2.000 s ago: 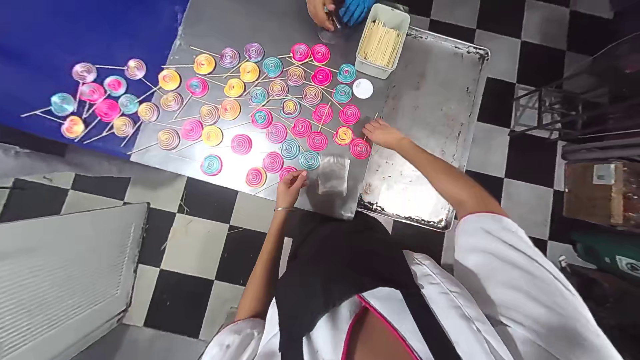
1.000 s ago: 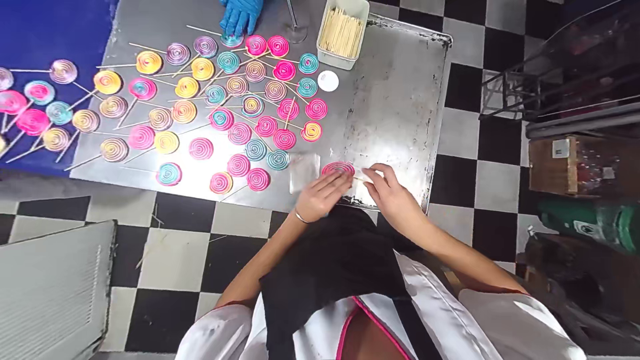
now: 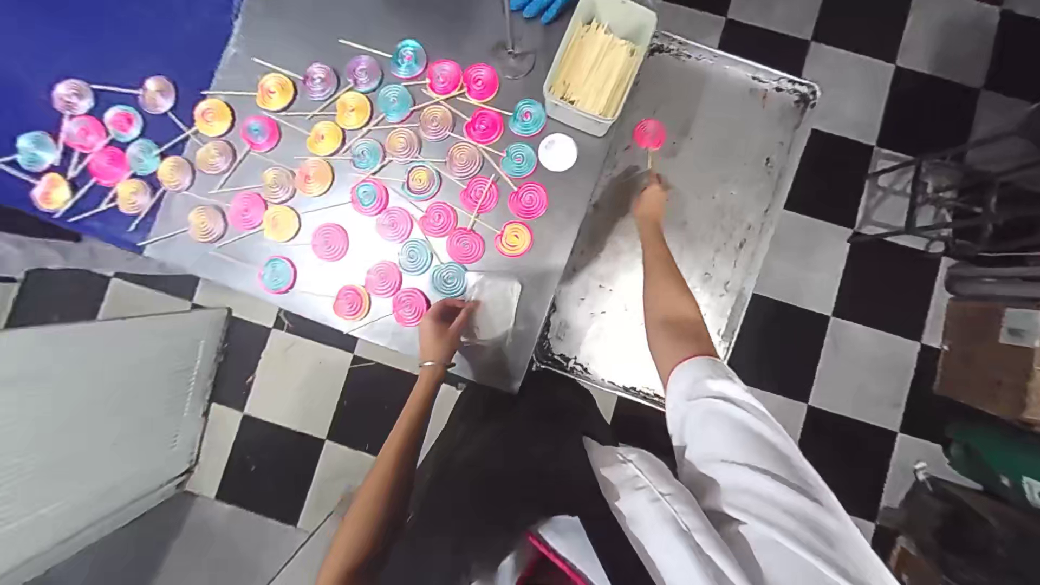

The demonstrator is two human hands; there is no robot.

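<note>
My right hand [image 3: 651,199] grips the stick of a pink spiral lollipop [image 3: 649,135] over the upper left part of a worn metal baking tray [image 3: 691,236]. At the lower edge of the metal table [image 3: 532,284], my left hand [image 3: 444,325] has its fingers at the left side of a stack of clear plastic sheets or bags [image 3: 492,309]; whether it grips one is not clear. Just left of that hand lies a pink lollipop [image 3: 410,307]. Many spiral lollipops in pink, teal, yellow and purple, such as a teal one [image 3: 448,279], spread leftward over the table.
A pale plastic container [image 3: 555,104] of wooden sticks stands by the tray's upper left corner, near a white disc [image 3: 558,152]. Another person's blue-gloved hand [image 3: 543,8] shows at the top, beside a metal stand [image 3: 513,61]. More lollipops lie on a blue surface [image 3: 106,41].
My hands were together at a pink lollipop near the table's lower edge; now they are apart. The right has moved up over the tray with a pink lollipop, the left to the clear stack.
</note>
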